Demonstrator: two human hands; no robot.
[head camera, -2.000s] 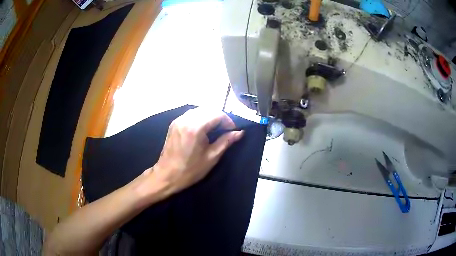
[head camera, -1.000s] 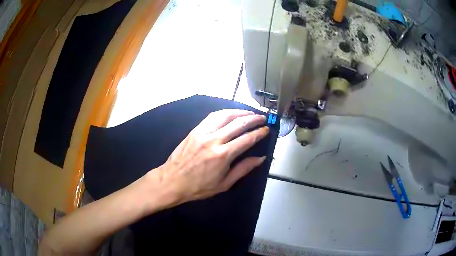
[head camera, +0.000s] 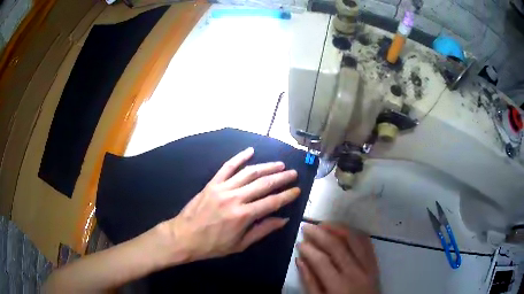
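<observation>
A large black garment piece (head camera: 155, 178) lies on the white machine bed, its upper right corner under the blue presser foot (head camera: 309, 158). My left hand (head camera: 241, 201) lies flat on the cloth with its fingers spread, left of and below the foot. My right hand (head camera: 336, 258) is blurred at the cloth's right edge, its fingers bent; whether it touches or grips the cloth cannot be told. The cream sewing machine head (head camera: 313, 74) stands over the cloth's corner.
A narrow black panel (head camera: 86, 97) lies on the cardboard (head camera: 29, 189) at the left. Blue-handled thread snips (head camera: 445, 238) lie on the bed at the right. An orange marker (head camera: 396, 49) stands on the machine head. A control panel (head camera: 503, 278) shows at the lower right.
My right hand has come into view at the cloth's right edge. My left hand has drawn back slightly from the presser foot and spread its fingers. The camera view has shifted.
</observation>
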